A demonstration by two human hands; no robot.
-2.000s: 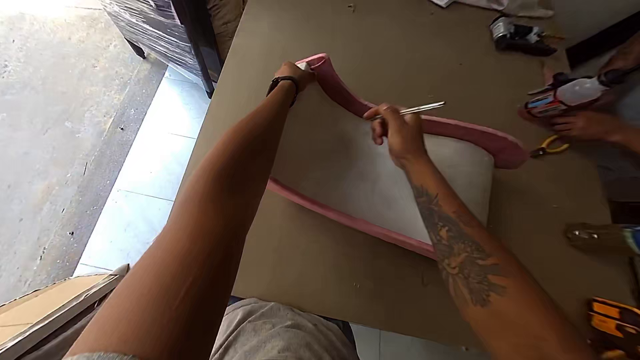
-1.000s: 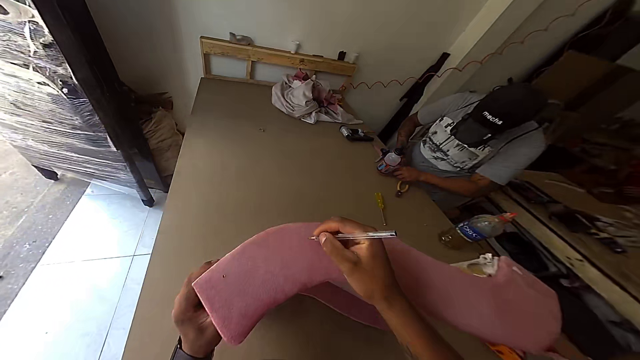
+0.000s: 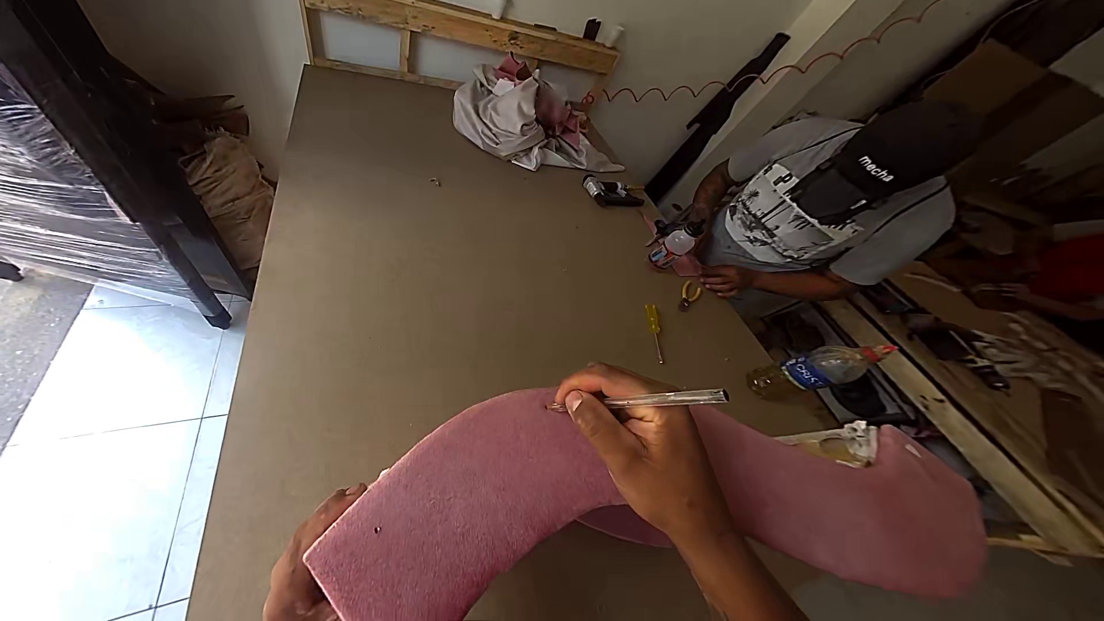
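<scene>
A curved piece covered in pink fabric (image 3: 483, 483) spans the lower part of the head view, tilted up with its broad face toward me. My left hand (image 3: 310, 552) grips its lower left end, the fingers partly hidden behind the edge. In my right hand (image 3: 638, 440) is a clear-barrelled pen (image 3: 673, 398), its tip at the upper edge of the pink face near the bend. A small dark hole or mark shows on the fabric near the left end. Part of the piece's far side shows beneath the curve.
On the brown table (image 3: 388, 259) lie a yellow screwdriver (image 3: 654, 328), yellow-handled pliers (image 3: 690, 295), a black tool (image 3: 612, 191) and bundled cloth (image 3: 509, 112). A person in a cap (image 3: 828, 198) works at the right edge. A plastic bottle (image 3: 819, 369) lies nearer me.
The pink-covered piece, lying lower and flatter two seconds ago, is now tilted up toward me. Since one second ago, the pen tip has stayed near the bend. The view has shifted greatly.
</scene>
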